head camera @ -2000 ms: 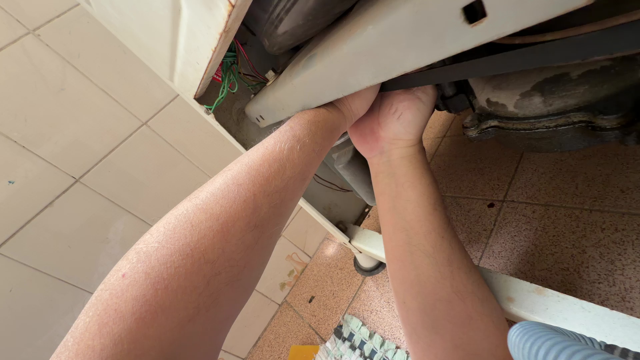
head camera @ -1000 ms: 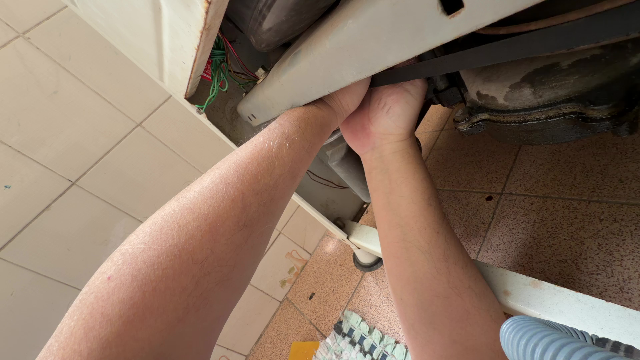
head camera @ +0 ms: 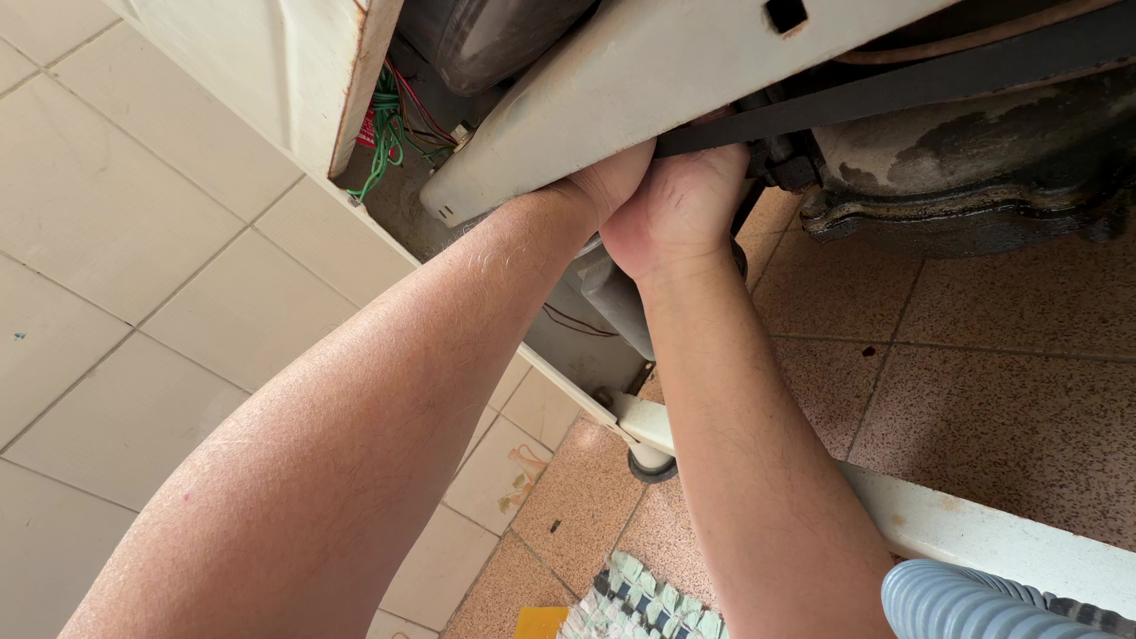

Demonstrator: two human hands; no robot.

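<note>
Both arms reach into the open underside of a machine with a white metal cabinet (head camera: 257, 62). My left hand (head camera: 619, 180) goes in under a grey metal panel (head camera: 568, 106), its fingers hidden behind the panel's edge. Beside it, my right hand (head camera: 688, 200) is bent at the wrist, palm side showing, its fingers hidden behind a black belt (head camera: 887, 93). The two hands touch or nearly touch. What they hold cannot be seen. Below them is a grey cylindrical part (head camera: 617, 302), partly covered by my left forearm.
Green wires (head camera: 384, 124) hang in the cabinet corner. A grimy, dark metal housing (head camera: 941, 169) is at right. A white frame rail (head camera: 976, 515) with a round foot (head camera: 652, 463) crosses below. A ribbed grey-blue hose (head camera: 958, 599) and a woven mat (head camera: 635, 603) lie near the bottom edge.
</note>
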